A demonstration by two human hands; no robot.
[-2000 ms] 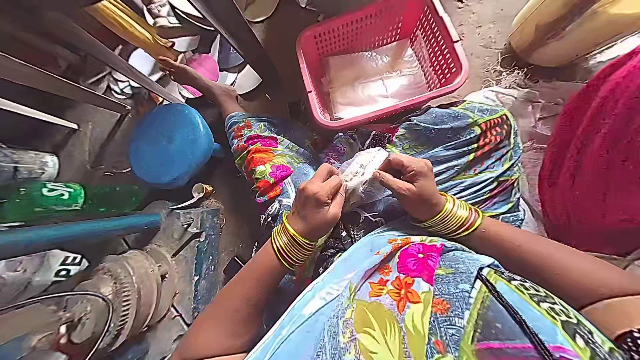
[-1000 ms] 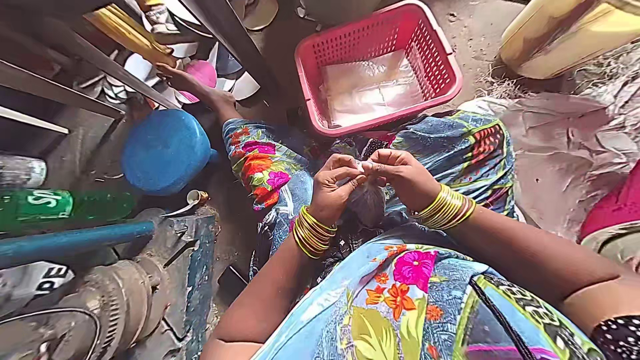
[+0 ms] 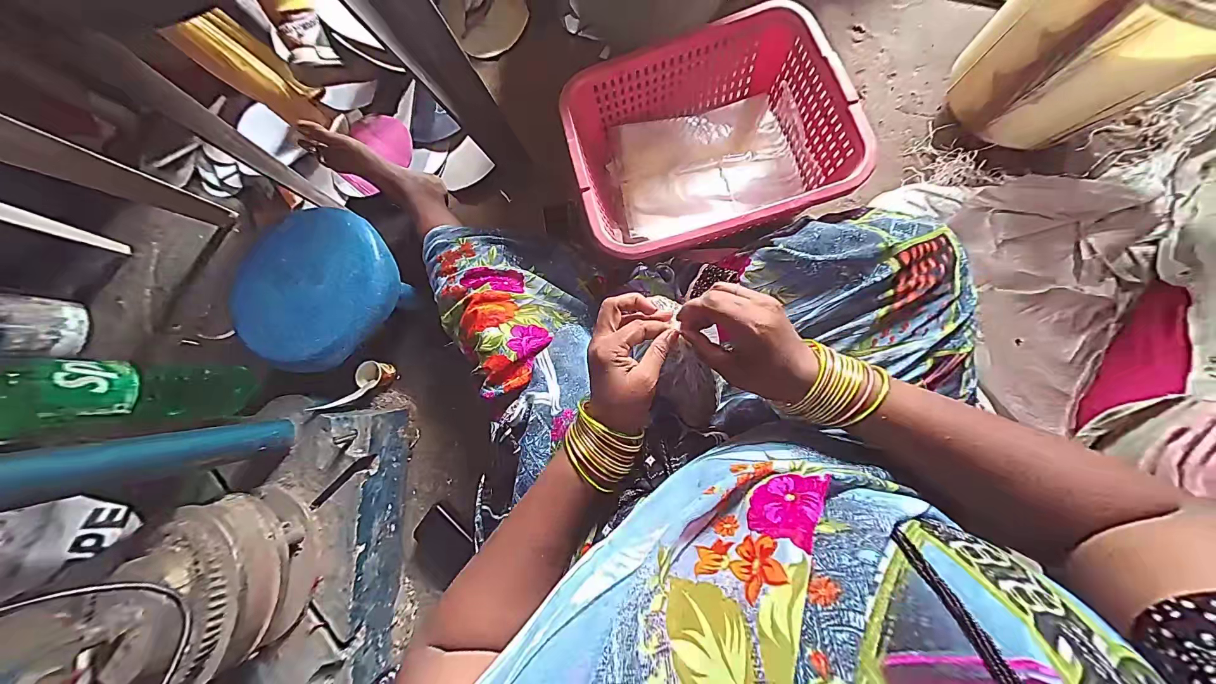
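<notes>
In the head view, my left hand and my right hand meet above my lap. Their fingertips pinch the gathered top of a small clear plastic bag, whose body hangs below between the hands. What the bag holds is hard to make out. Beyond my knees stands a pink perforated plastic basket, with flat clear plastic sheets or bags lying inside it.
To the left are a blue round plastic container, a green plastic bottle and a dusty geared machine. Metal frame legs rise at upper left. A yellowish container and crumpled cloth or sacking lie at right.
Two seconds ago the bag was bunched up white between my hands; now it hangs down, its top pinched at my fingertips.
</notes>
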